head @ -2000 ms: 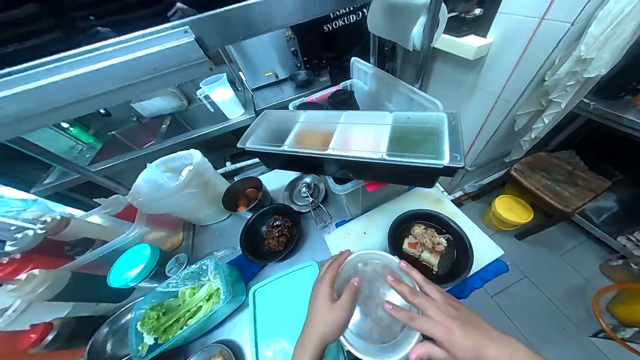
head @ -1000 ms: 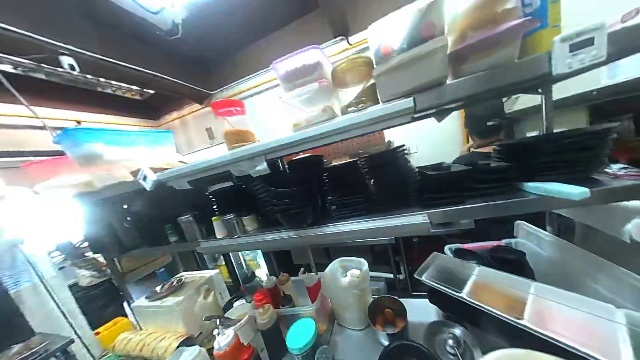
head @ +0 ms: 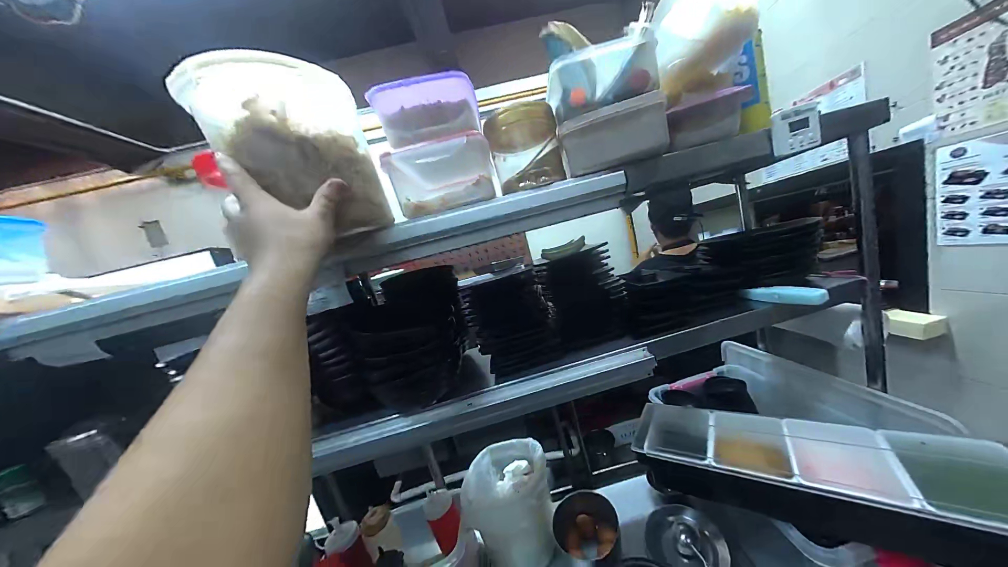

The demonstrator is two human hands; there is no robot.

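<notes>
My left hand (head: 276, 216) reaches up to the top shelf and grips the lower part of a clear plastic tub (head: 295, 126), tilted, with light brown crumbly contents inside. A bit of red shows beside my fingers. Just right of the tub stand stacked plastic boxes, the upper one with a purple lid (head: 425, 87), then a jar with a yellow lid (head: 524, 142) and more boxes (head: 614, 134). My right hand is out of view.
Black dishes (head: 575, 299) stand in stacks on the middle shelf (head: 488, 402). Below are a divided condiment tray (head: 819, 465), a bag-lined container (head: 508, 504) and a metal pot of eggs (head: 585, 528). A person (head: 669, 228) stands behind the shelves.
The view has swung up from the counter to the shelves. Both hands were on a round metal bowl two seconds ago; now my left hand holds the tub at the top shelf.
</notes>
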